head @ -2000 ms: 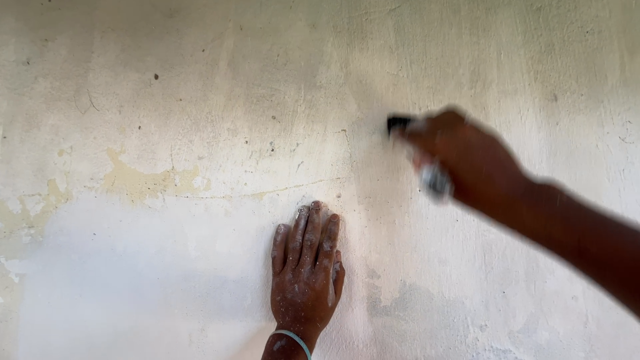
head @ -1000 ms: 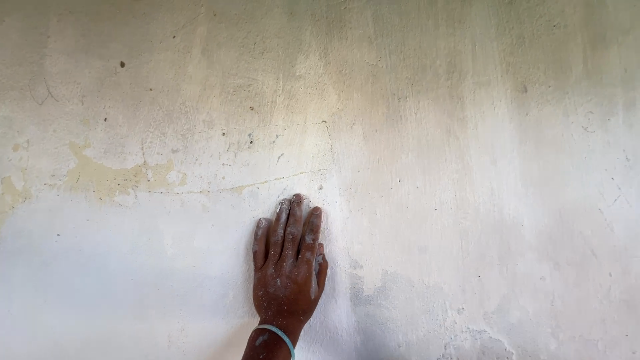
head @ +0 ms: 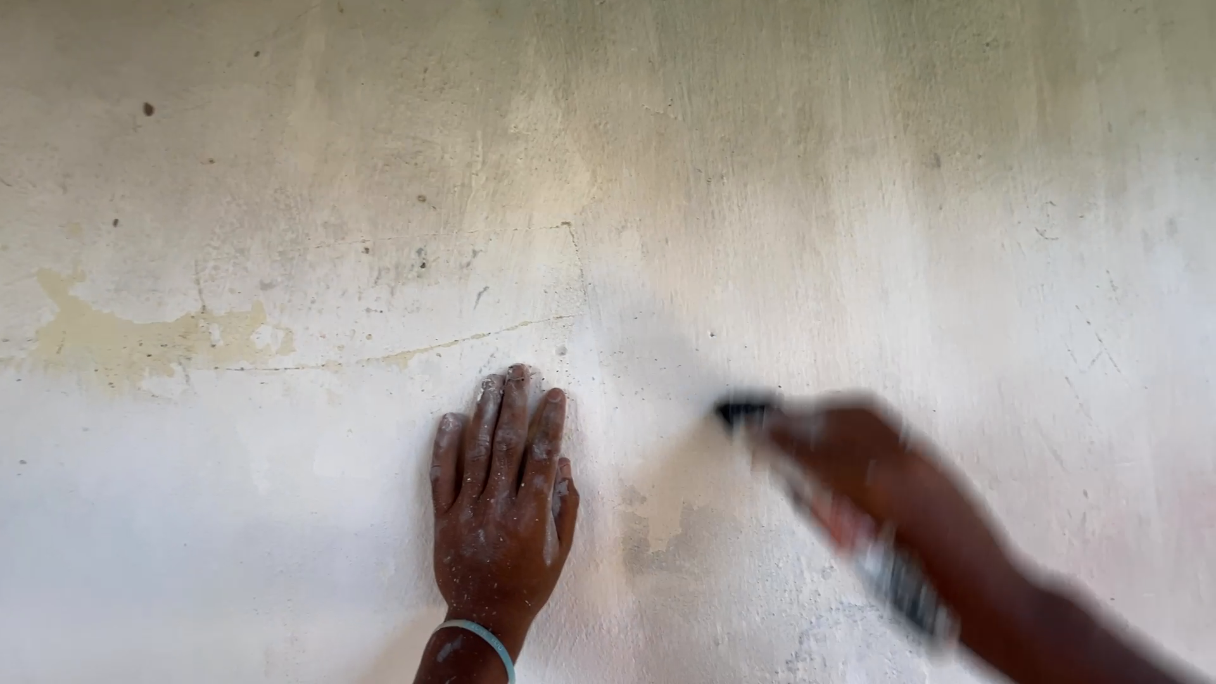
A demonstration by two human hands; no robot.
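My left hand (head: pixel 502 513) lies flat against the painted wall (head: pixel 285 532), low and left of centre, fingers pointing up. White dust or specks cover its fingers and back, and a pale blue band (head: pixel 483 642) circles the wrist. To its right, my right hand (head: pixel 855 456) is blurred by motion and grips a tool (head: pixel 898 570) with a black end (head: pixel 746 410) at the upper left and a silvery, partly red body running down to the right. Blur hides what kind of tool it is. Whether its black end touches the wall cannot be told.
Left of my hands the wall has a yellowish patch of worn paint (head: pixel 142 332). A thin crack (head: pixel 475 334) runs from it to above my left fingertips. A greyish stained patch (head: pixel 679 541) shows between my hands, and the wall's upper part is darker and streaked.
My right hand with the tool was at the upper right two seconds ago, out of view one second ago, and is now back, lower on the wall. My left hand still rests on the wall.
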